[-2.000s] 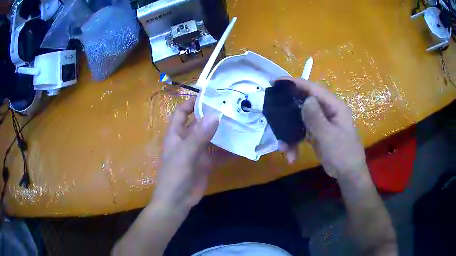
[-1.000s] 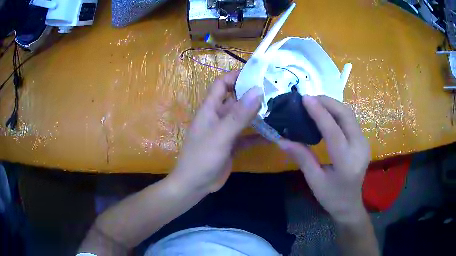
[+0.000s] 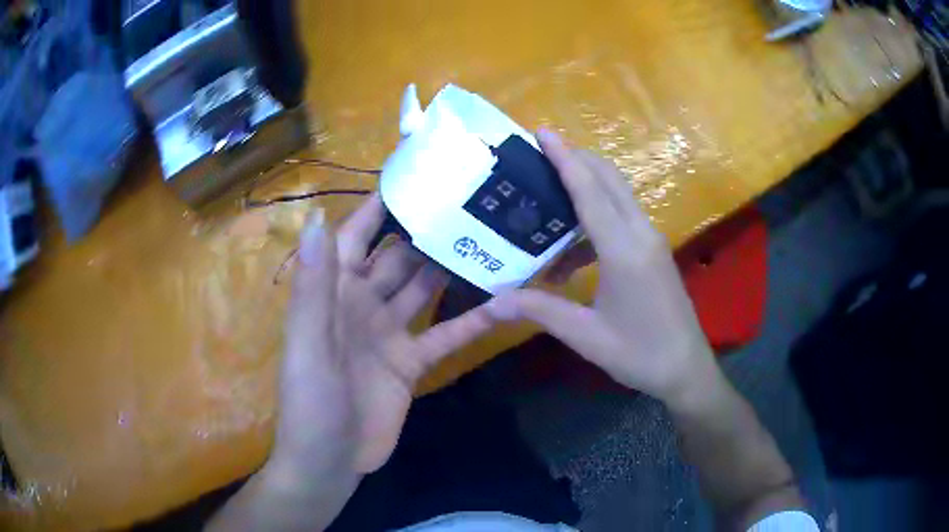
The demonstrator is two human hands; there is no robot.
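Observation:
The white camera housing (image 3: 432,177) is held above the bench, its front face with a black panel (image 3: 526,203) and a printed logo towards me. One short white antenna (image 3: 411,111) shows at its upper left. My right hand (image 3: 630,275) grips the housing's right side, fingers on the black panel's edge and thumb at the lower corner. My left hand (image 3: 359,338) is palm up with its thumb raised off; its fingertips reach the housing's lower left edge. Thin dark wires (image 3: 312,194) trail left from the housing. The hollow inside and the black inner part cannot be made out.
A silver metal box (image 3: 213,114) stands at the upper left. Left of it lie a bluish plastic bag (image 3: 83,145) and a white part (image 3: 16,234) at the picture's edge. Another white part (image 3: 799,12) lies at the upper right. The orange bench's front edge slants below my hands.
The housing has been turned over from its hollow side to its front face. My left thumb has come off the shell. My right hand now grips the shell's side. The view has tilted.

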